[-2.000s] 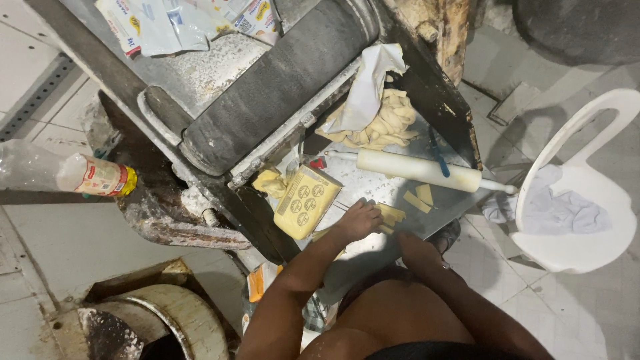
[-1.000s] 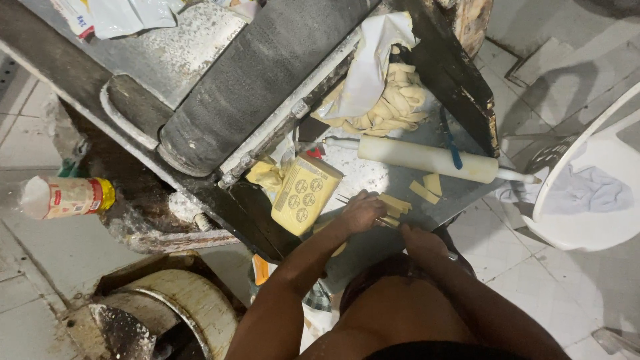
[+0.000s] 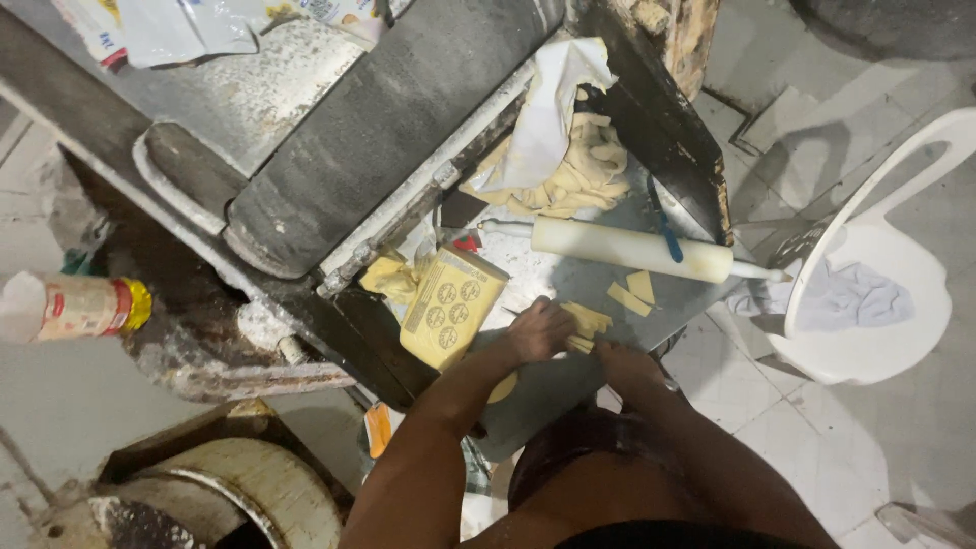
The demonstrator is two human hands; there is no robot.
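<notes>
My left hand [image 3: 543, 329] rests on pale yellow slices [image 3: 585, 319], perhaps cheese, on the metal tray of a dough sheeter; a thin blade tip shows beside its fingers. Close to its right, my right hand [image 3: 627, 366] is closed at the lower edge of the slices; what it grips is mostly hidden, possibly a knife handle. Two loose cut pieces [image 3: 639, 291] lie to the upper right. A yellow printed package [image 3: 455, 306] stands left of my left hand, with crumpled yellow wrapping [image 3: 390, 278] beside it.
A white rolling pin [image 3: 629, 248] lies across the tray, a blue-handled tool [image 3: 670, 238] over it. Behind are dough strips [image 3: 595, 171] under a white sheet [image 3: 545, 114] and the sheeter's dark roller [image 3: 396, 130]. A white plastic chair [image 3: 869, 335] with cloth stands right.
Both hands stay at the yellow slices, and my right hand has come up against their lower edge. The view has shifted somewhat.
</notes>
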